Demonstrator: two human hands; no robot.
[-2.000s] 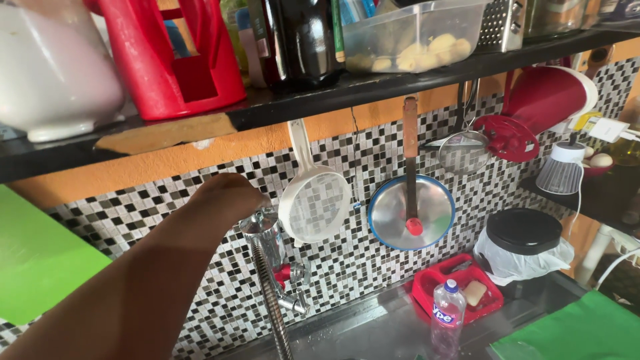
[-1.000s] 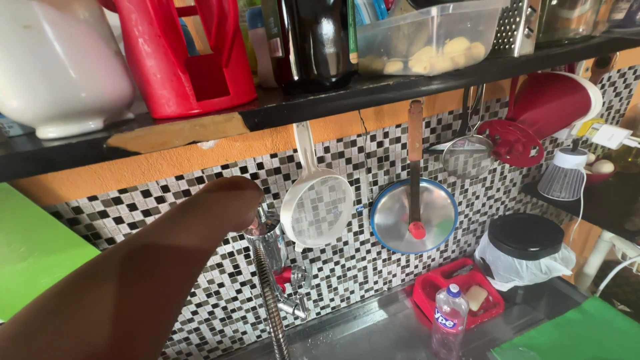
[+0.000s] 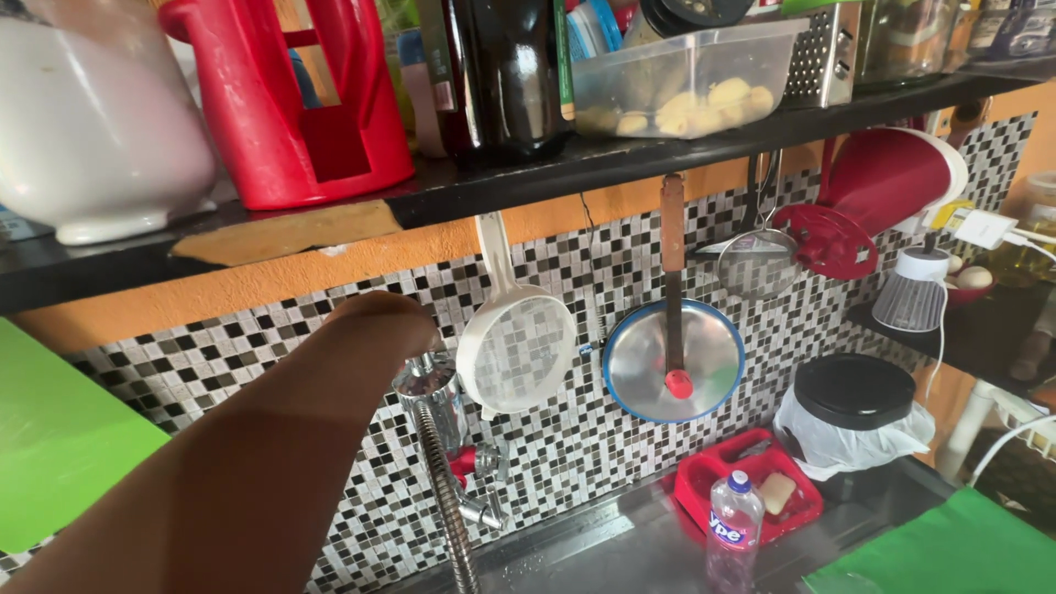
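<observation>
One arm reaches in from the lower left, and its hand, which looks like my left hand (image 3: 388, 326), is at the top of a chrome wall faucet (image 3: 429, 388). The fingers are hidden behind the hand's back, so their grip cannot be made out. A metal spring hose (image 3: 445, 495) runs down from the faucet, beside a red-and-chrome valve (image 3: 477, 464). Just right of the hand a white plastic strainer (image 3: 518, 353) hangs against the tiles. Farther right hangs a blue-rimmed metal lid (image 3: 718, 359) behind a wooden-handled utensil (image 3: 673, 223). My right hand is out of view.
A black shelf (image 3: 495, 186) overhead bears a red plastic holder (image 3: 239, 124), a white ceramic vessel (image 3: 99, 124) and a clear tub (image 3: 685, 82). On the metal counter (image 3: 594, 536) are a detergent bottle (image 3: 733, 528), a red soap tray (image 3: 701, 470) and a black-lidded bin (image 3: 855, 392).
</observation>
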